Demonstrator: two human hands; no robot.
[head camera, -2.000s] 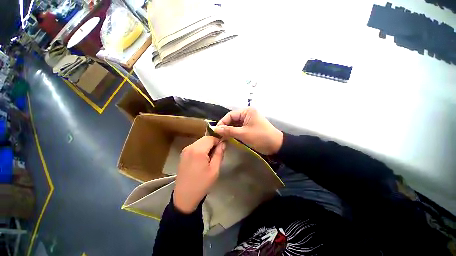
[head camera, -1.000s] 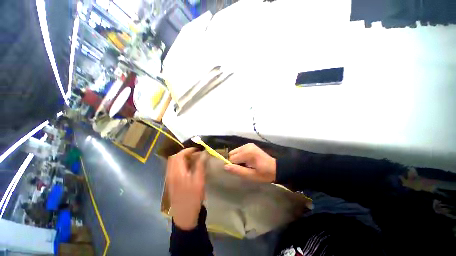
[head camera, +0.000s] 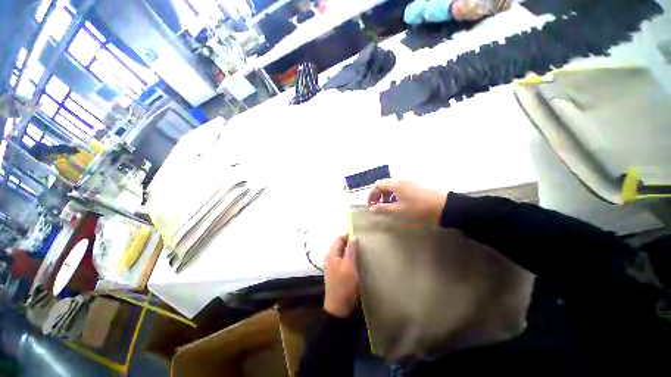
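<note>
A large beige-taupe bag body (head camera: 449, 287) with a yellow edge strip (head camera: 367, 309) hangs from the white table's near edge over my lap. My left hand (head camera: 341, 276) holds its yellow-edged left side. My right hand (head camera: 401, 204) pinches near its upper left corner, by the phone. Whether a small tool is in my right fingers cannot be told. A thin dark cord (head camera: 309, 250) lies at the table edge, left of my left hand.
The white table (head camera: 294, 169) bears a black phone (head camera: 367, 177), stacked beige bodies (head camera: 210, 221), more yellow-edged bags (head camera: 607, 125) at right and dark notched pieces (head camera: 508, 62). Another person's blue-sleeved arm (head camera: 429, 11) is at the far side. An open carton (head camera: 228, 346) stands below.
The view has swung right and up. The bag body has moved from over the carton to the table edge and lap, turned with its yellow edge upright. Both hands have moved along with it.
</note>
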